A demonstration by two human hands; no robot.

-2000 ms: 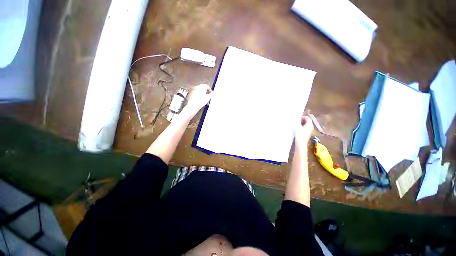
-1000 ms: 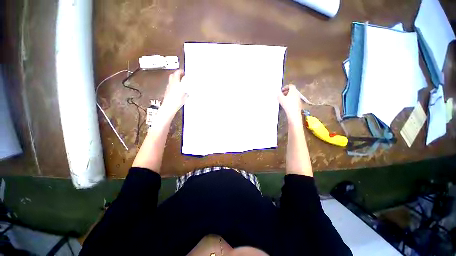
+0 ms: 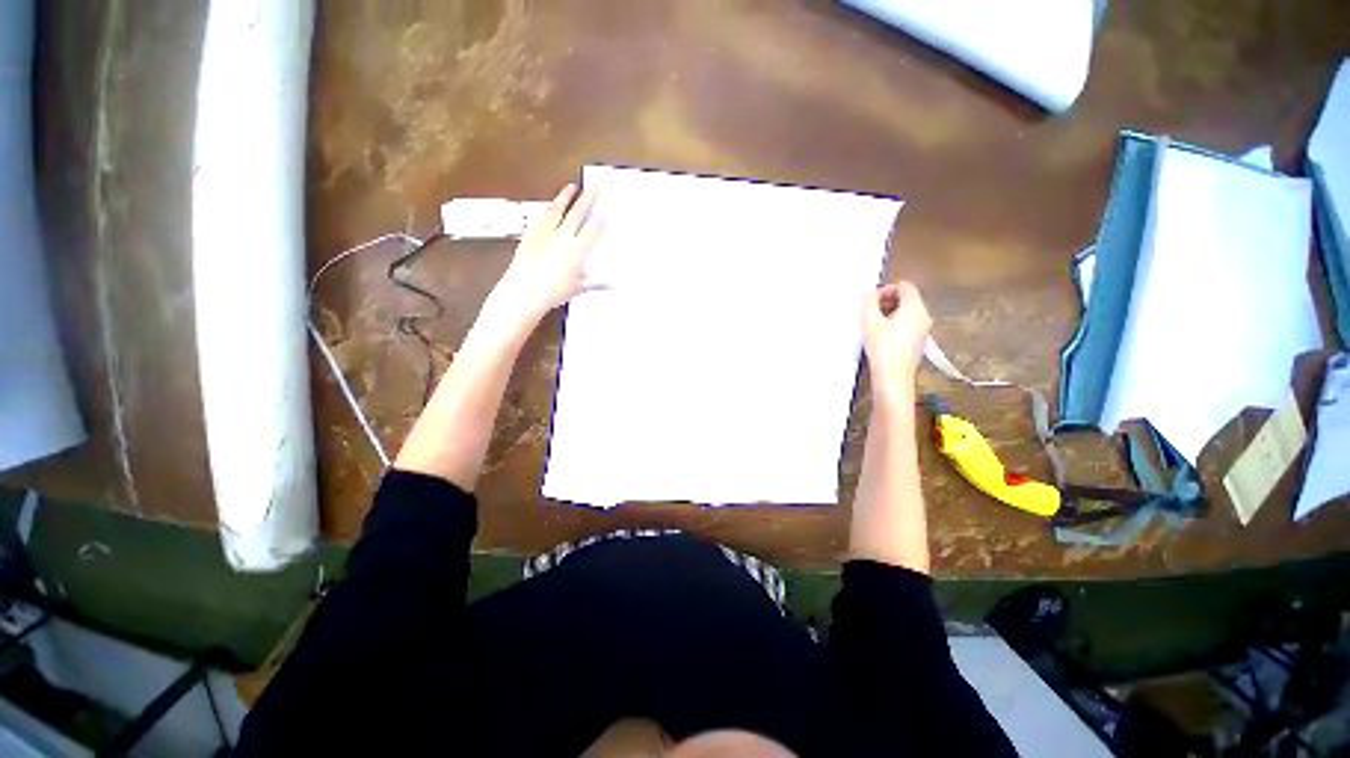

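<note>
A large white paper sheet [image 3: 726, 348] lies flat on the table in front of me, with a thin dark fabric edge showing along its sides. My left hand [image 3: 560, 255] lies on the sheet's upper left edge, fingers spread. My right hand [image 3: 896, 323] is at the sheet's right edge, fingers curled with the tips together; whether it pinches the edge is unclear. A yellow-handled tool [image 3: 989, 467] lies on the table right of my right hand.
A long white roll [image 3: 255, 296] lies at the left. A white block [image 3: 489, 219] and thin cords are beside my left arm. Teal fabric [image 3: 1110, 289] with white sheets, a cream card [image 3: 1266, 464] and offcuts lie at the right. Another white piece [image 3: 999, 45] is at the top.
The view has shifted and turned. My left hand has moved up along the left edge and now lies flatter on the sheet. My right hand stays at the right edge.
</note>
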